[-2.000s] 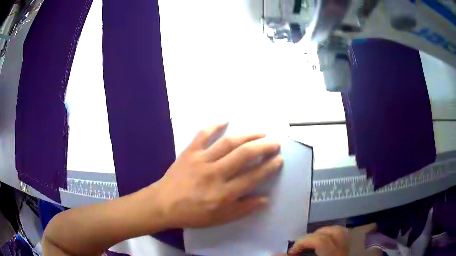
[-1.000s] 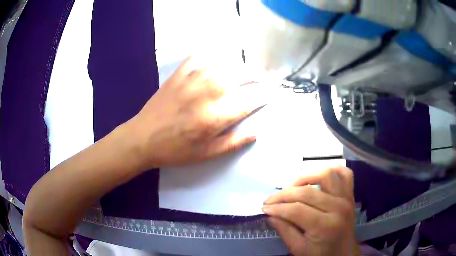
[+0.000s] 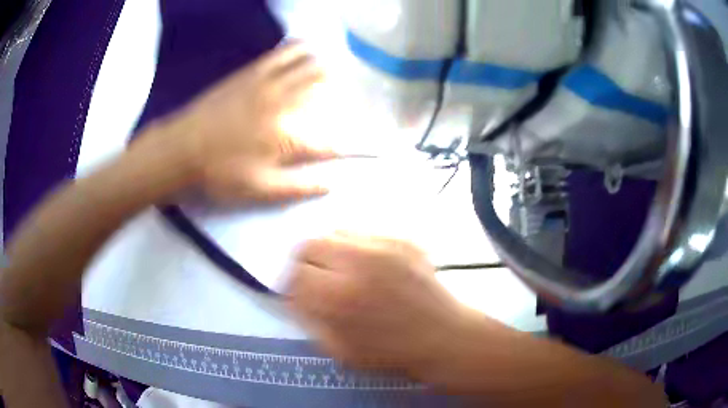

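A white panel (image 3: 259, 235) lies over a purple cut panel (image 3: 211, 52) left of the needle area; a thin purple edge curves below the white. My left hand (image 3: 243, 131), blurred, lies palm down with fingers apart across both layers. My right hand (image 3: 359, 291), also blurred, has its fingers curled at the lower corner, where the purple edge runs into them. Its fingertips are partly hidden. The presser foot and needle area under the machine head is washed out by glare.
The sewing machine head (image 3: 511, 88) fills the upper right, with a shiny curved guard (image 3: 678, 159) at its end. Purple panels (image 3: 607, 227) lie behind it. A left purple stack (image 3: 48, 119) lies at the table's edge. The ruler strip (image 3: 239, 362) borders the front.
The cloth's lower edge has moved left and up and now slants. My right hand has moved left with the corner; my left hand has shifted left and up. The machine head appears further left.
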